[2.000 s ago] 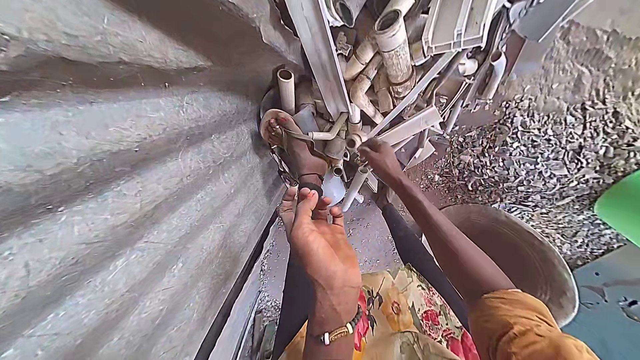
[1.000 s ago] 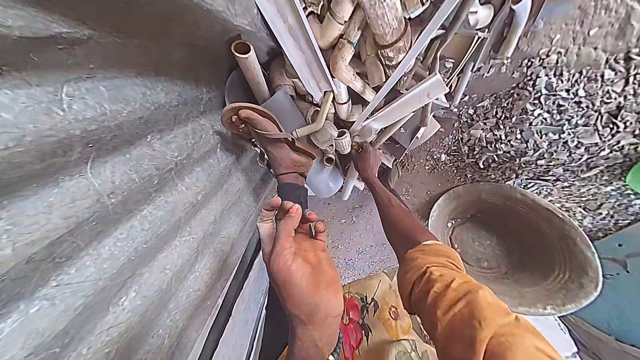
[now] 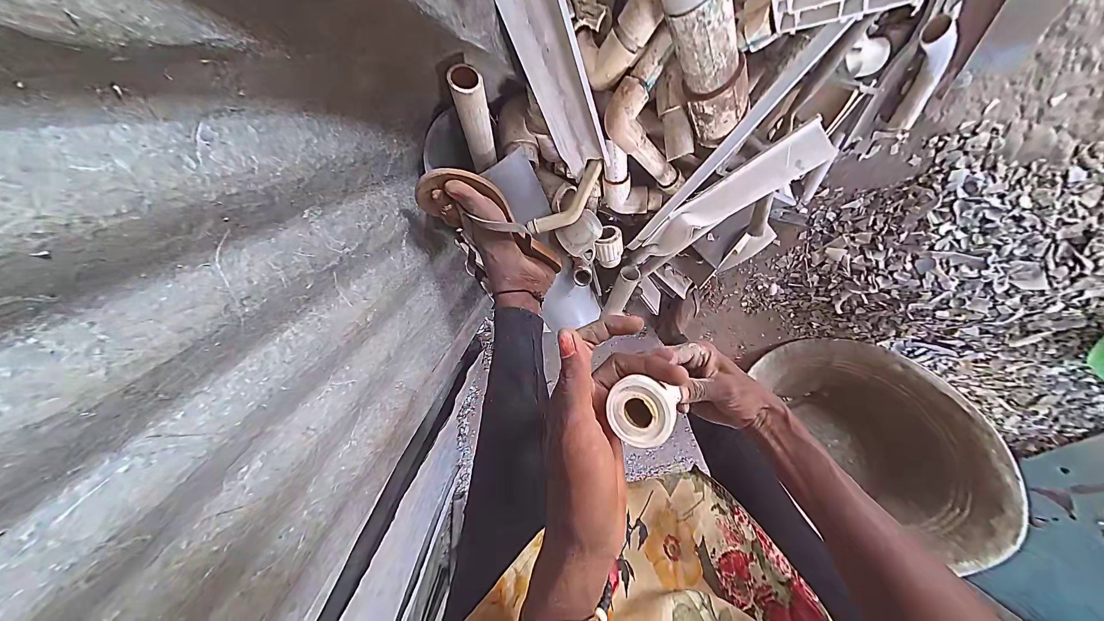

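Observation:
A white round plastic pipe fitting (image 3: 642, 411) with a dark central hole is between my hands above my lap. The fingertips of my right hand (image 3: 729, 388) pinch its right side. My left hand (image 3: 586, 457) is against its left side, with fingers curled behind it, so both hands hold it. Beyond them lie a ribbed white fitting (image 3: 609, 247), a short grey pipe (image 3: 622, 291) and a thin bent cream pipe (image 3: 571, 210), near my sandalled foot (image 3: 496, 233).
Scrap plastic pipes (image 3: 707, 69) and long channel strips (image 3: 556, 78) are heaped ahead. A large round basin (image 3: 897, 440) stands at right, beside a spread of plastic chips (image 3: 966, 241). A corrugated sheet wall (image 3: 216, 328) fills the left.
My right hand has drawn back from the pipe heap to my left hand, and the white fitting now shows between them. My left hand, empty before, now touches the fitting.

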